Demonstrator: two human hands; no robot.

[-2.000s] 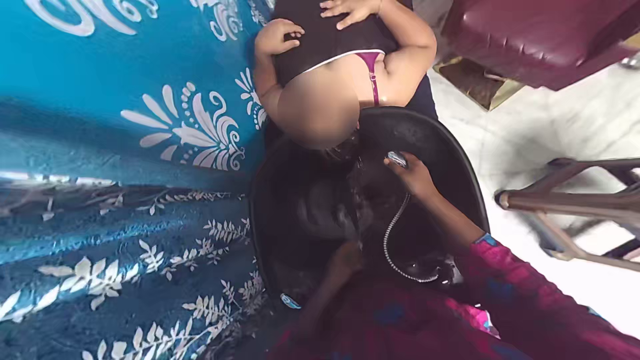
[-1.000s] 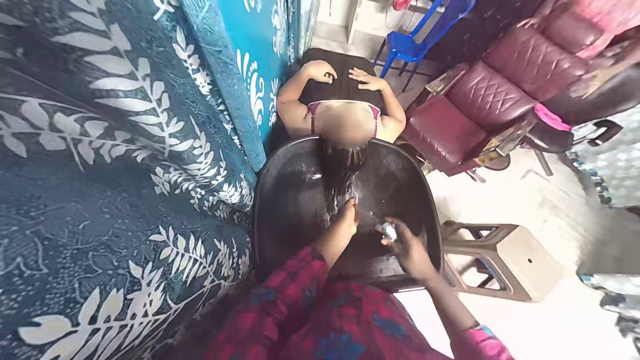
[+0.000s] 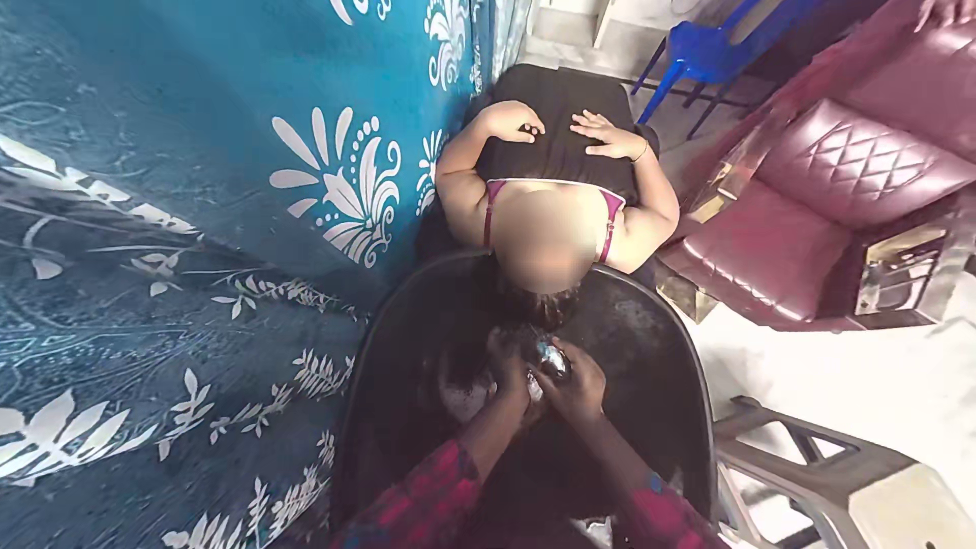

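Observation:
A person lies back with the head over the front rim of a black shampoo basin (image 3: 705, 396), and their wet dark hair (image 3: 545, 309) hangs into it. Inside the basin, my right hand (image 3: 583, 381) is closed around a small shower head (image 3: 553, 358) with a shiny face, close below the hair. Just left of it is my left hand (image 3: 512, 370), at the lower part of the hair. Its fingers are dark and blurred, so whether they grip the hair is unclear. Something wet and shiny shows between my two hands.
A blue patterned curtain (image 3: 229, 152) hangs close along the left side. To the right stand a maroon padded chair (image 3: 770, 244) and a beige plastic stool (image 3: 839, 473). A blue plastic chair (image 3: 701, 53) is at the back. Another person's hand (image 3: 945, 11) shows at the top right.
My right hand has moved with the shower head from the basin's right side to beside my left hand. My left hand is nearer the head than one second ago. The view has shifted.

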